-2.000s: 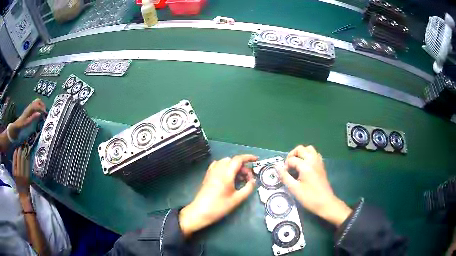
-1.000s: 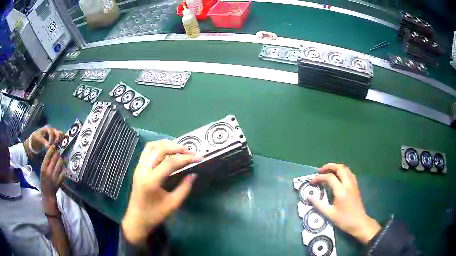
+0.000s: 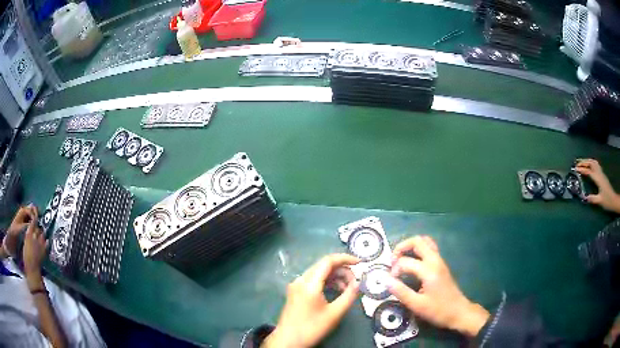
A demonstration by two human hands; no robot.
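Note:
A silver three-ring plate (image 3: 378, 282) lies upright in view on the glossy mat, with dark rings showing at its top and bottom seats. My left hand (image 3: 318, 299) is at its left edge beside the middle seat, thumb and forefinger nearly together; whether they hold a small part cannot be seen. My right hand (image 3: 432, 285) is over its right edge, fingertips at the middle seat; anything in them is hidden. A tall plate stack (image 3: 204, 211) stands left of my hands, silver plate on top.
A second plate stack (image 3: 382, 85) stands by the metal strip. Loose plates (image 3: 134, 149) lie at left. Another person's hand (image 3: 598, 187) touches a plate (image 3: 552, 184) at right. A neighbour's hands (image 3: 28, 234) and stack (image 3: 95, 221) are at left. A squeeze bottle (image 3: 187, 39) stands beside red trays (image 3: 238, 19).
My left hand has moved from the tall stack to the plate. My right fingers have shifted from the top seat to the middle seat. Another person's hand has appeared at right. The view has turned.

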